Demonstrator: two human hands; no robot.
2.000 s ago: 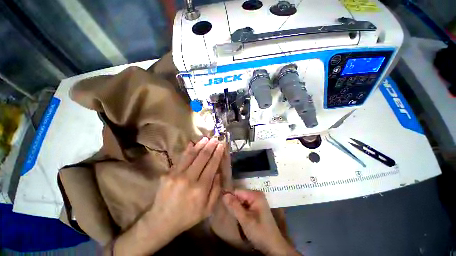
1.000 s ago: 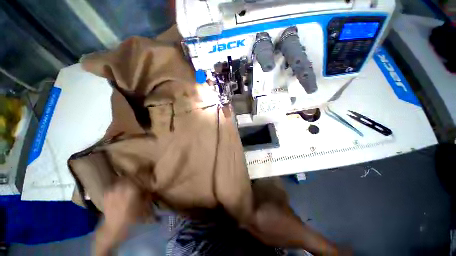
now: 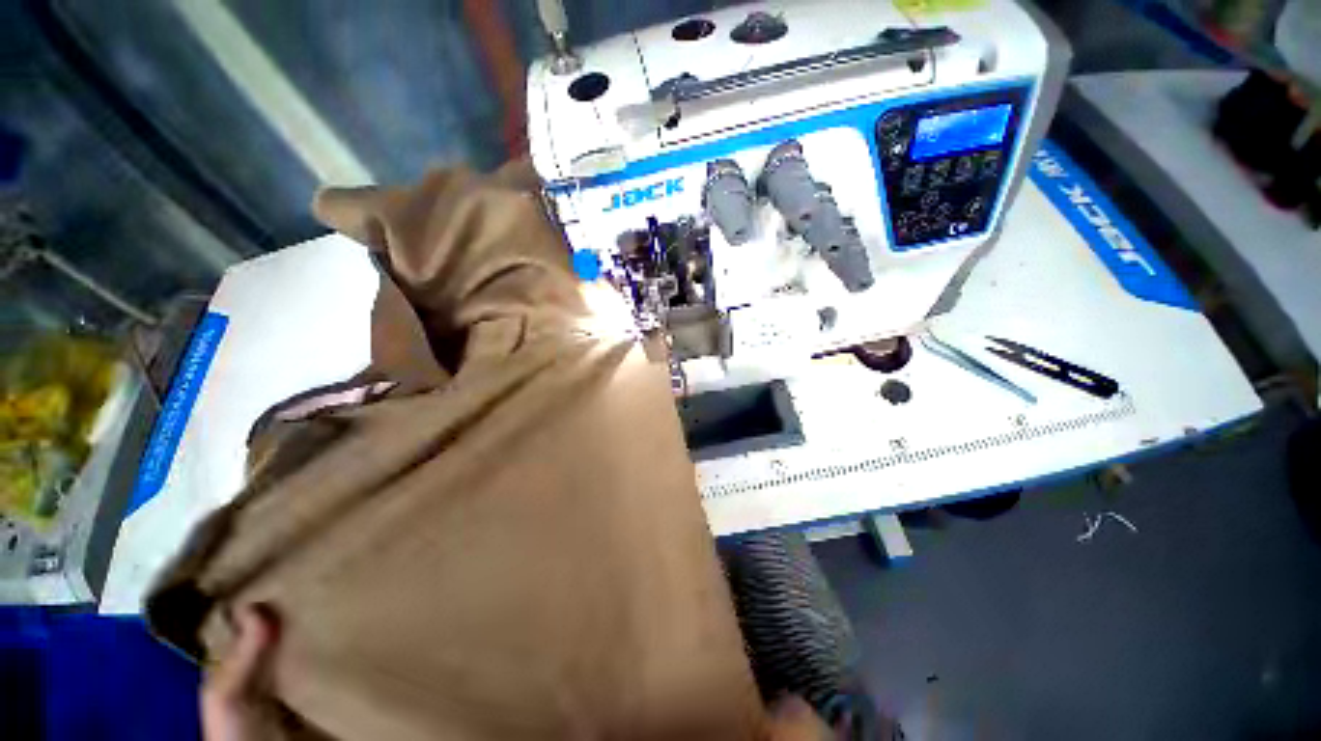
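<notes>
The brown garment [image 3: 522, 507] lies over the table's left part and hangs over its front edge toward me. Its right edge runs up to the lit needle area [image 3: 645, 311] of the white overlock machine [image 3: 811, 87]. My left hand [image 3: 246, 680] is at the lower left, holding the garment's edge, its fingers partly behind the cloth. My right hand [image 3: 797, 720] is at the bottom edge by the cloth's lower right corner, small, blurred and cut off; its grip cannot be made out.
Thread snips [image 3: 1053, 365] and tweezers [image 3: 982, 369] lie on the table's right side. The dark scrap opening [image 3: 739, 417] is right of the cloth. The ruler [image 3: 898, 452] runs along the front edge. A control panel [image 3: 949, 174] is lit. A striped curtain hangs behind.
The garment is spread flatter and wider toward me. My left hand has moved left and down from the needle area, my right hand down to the bottom edge. The view has shifted.
</notes>
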